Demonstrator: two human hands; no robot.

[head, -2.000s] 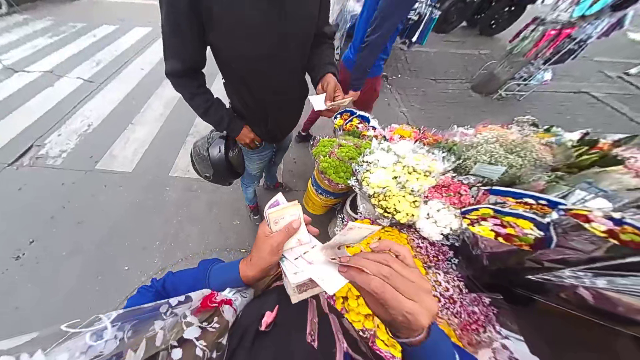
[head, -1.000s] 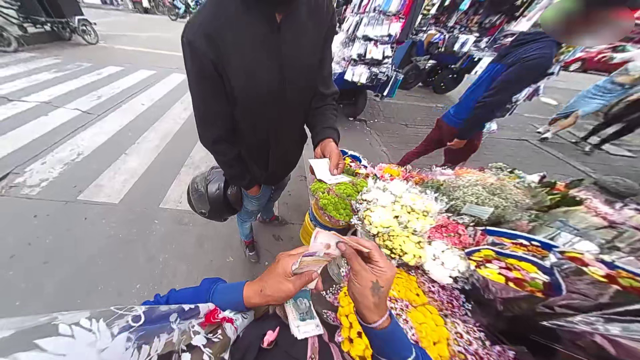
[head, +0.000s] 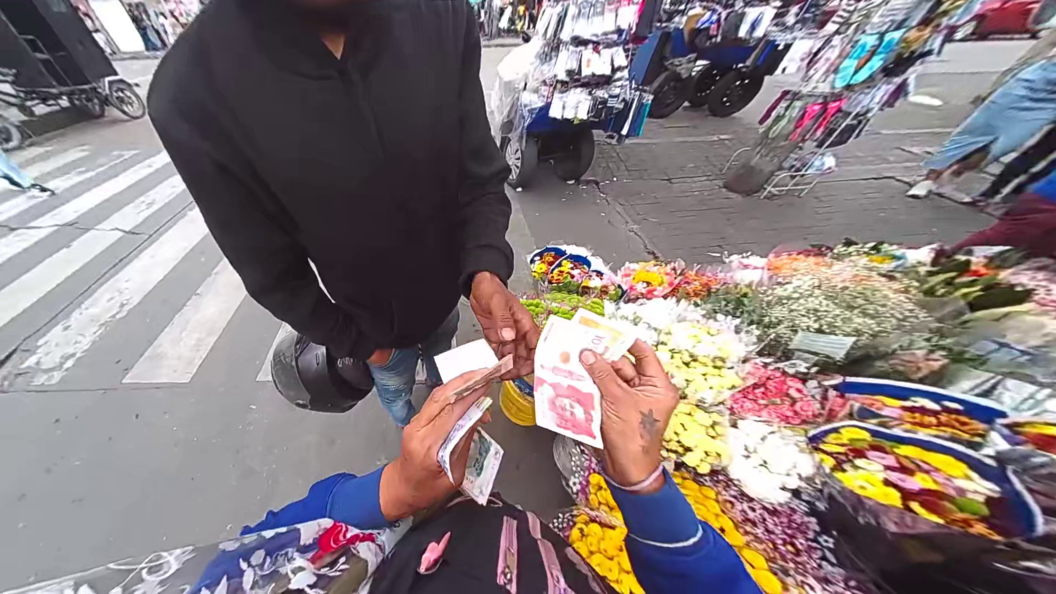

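Observation:
My left hand (head: pixel 429 450) grips folded banknotes (head: pixel 462 433), some of them hanging below the fingers. A white slip of paper (head: pixel 467 360) shows just beyond it; which hand holds it I cannot tell. Pinched between thumb and fingers of my right hand (head: pixel 634 404) are red-and-white banknotes (head: pixel 568 396), fanned apart and upright. The hand of a person (head: pixel 505 322) in a black jacket reaches to the left edge of these notes, its palm partly turned up. That person's other hand is mostly hidden, low beside a dark helmet (head: pixel 318 375).
Bunches of yellow flowers (head: pixel 606 544), white flowers (head: pixel 767 458) and pink flowers (head: pixel 775 394) crowd the right side. Wrapped bouquets (head: pixel 916 478) stand at the far right. Clear patterned wrapping (head: pixel 280 561) lies at lower left. Behind are a wheeled goods cart (head: pixel 561 124) and a crosswalk (head: pixel 124 272).
My right hand has moved away from my left with red-and-white notes in it. The other person's hand, which held white paper a second ago, is now beside those notes. The view has shifted.

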